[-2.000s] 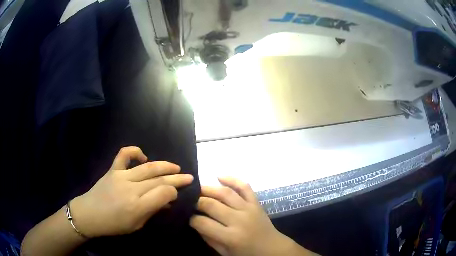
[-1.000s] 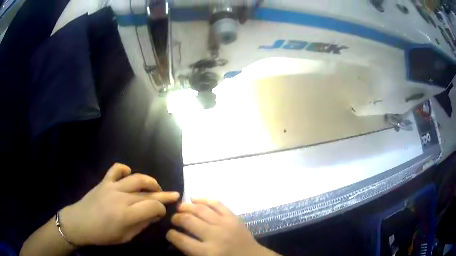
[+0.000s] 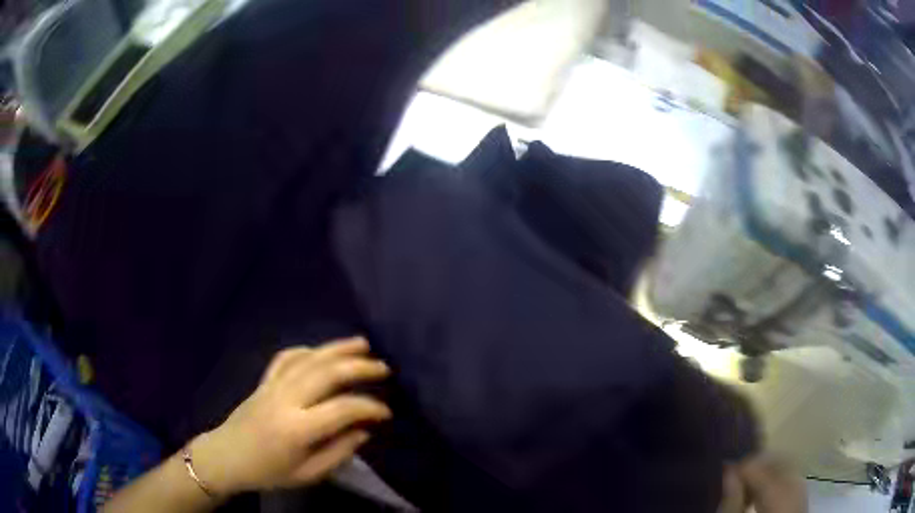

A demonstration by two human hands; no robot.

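The dark cloth (image 3: pixel 231 200) covers the left and middle of the view. A large dark flap (image 3: pixel 522 341) of it is lifted or folded across the middle, blurred. My left hand (image 3: pixel 301 416) lies palm down on the cloth, fingers spread, fingertips at the flap's left edge; I see nothing held in it. My right hand (image 3: pixel 763 486) is blurred and cut off by the bottom edge at lower right, its fingers closed at the flap's lower right corner. The needle area is not clearly visible.
The white sewing machine head (image 3: pixel 702 250) stands at the right, over the beige bed (image 3: pixel 833 401). Thread snips (image 3: pixel 879 477) lie at far lower right. A blue basket (image 3: pixel 120 431) is at lower left. A pale-rimmed grey container (image 3: pixel 150 75) is at upper left.
The view has swung left, so the machine appears farther right. My right hand has moved away from my left, and the cloth flap now spreads between them, covering part of the white table.
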